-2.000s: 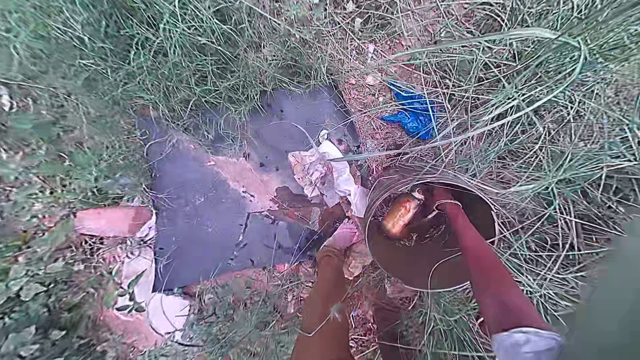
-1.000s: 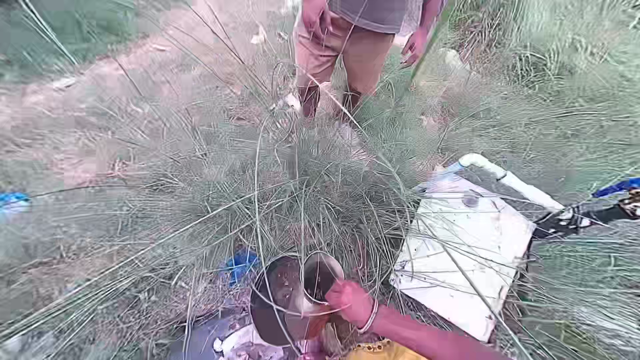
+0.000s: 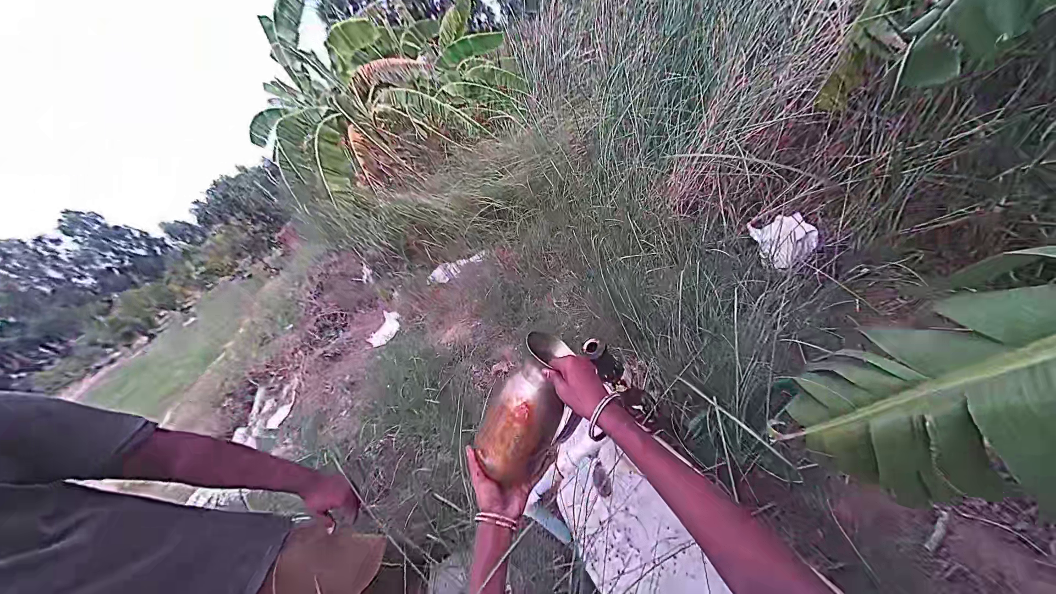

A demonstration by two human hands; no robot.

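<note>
A rounded metal pot [image 3: 518, 425] with a flared rim and an orange-brown patch on its side is held up, tilted, in front of me. My right hand [image 3: 577, 384], with a bangle at the wrist, grips it at the neck near the rim. Under its rounded base, my left hand [image 3: 497, 487] supports it with the palm; bangles circle that wrist too. What the pot contains cannot be seen. An open pipe end [image 3: 592, 347] shows just right of the pot's rim.
A person in a dark shirt [image 3: 140, 511] stands close on the left, one arm reaching forward. A pale slab [image 3: 635, 520] lies below my right forearm. Tall grass, a large banana leaf [image 3: 949, 392] at right and white litter [image 3: 785, 241] surround the spot.
The view has swung up and across from the ground. The metal pot, earlier at the wide round vessel, is now held up in both hands, away from that vessel.
</note>
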